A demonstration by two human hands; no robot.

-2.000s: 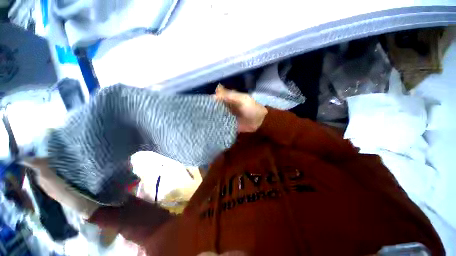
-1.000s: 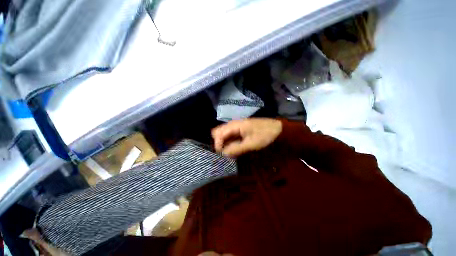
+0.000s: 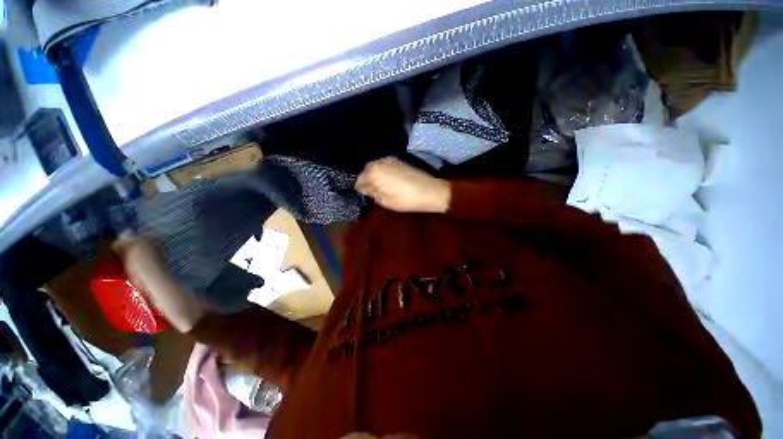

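Observation:
A black-and-white flecked fabric piece [image 3: 322, 190] hangs between my hands below the table edge. Its left part is striped grey and blurred, with dark folds. My right hand [image 3: 399, 184] is closed on its right end, fingertips pinching the edge. My left hand [image 3: 150, 273] is blurred at the left, against the fabric's lower left part; its fingers are partly hidden, and its grip is unclear.
The white table's ruler-marked front edge [image 3: 369, 73] curves above my hands. A cardboard box [image 3: 311, 279] with white scraps lies below the fabric. A red basket [image 3: 127, 302] and pink cloth [image 3: 210, 394] are lower left. White cloth [image 3: 635, 176] lies right. Pale, dark-trimmed cloth [image 3: 455, 129] hangs under the table.
The fabric went from stretched out flat to bunched and folded, and its left part moved up. My left hand moved right and up. The view shifted, bringing the red basket and pink cloth into sight.

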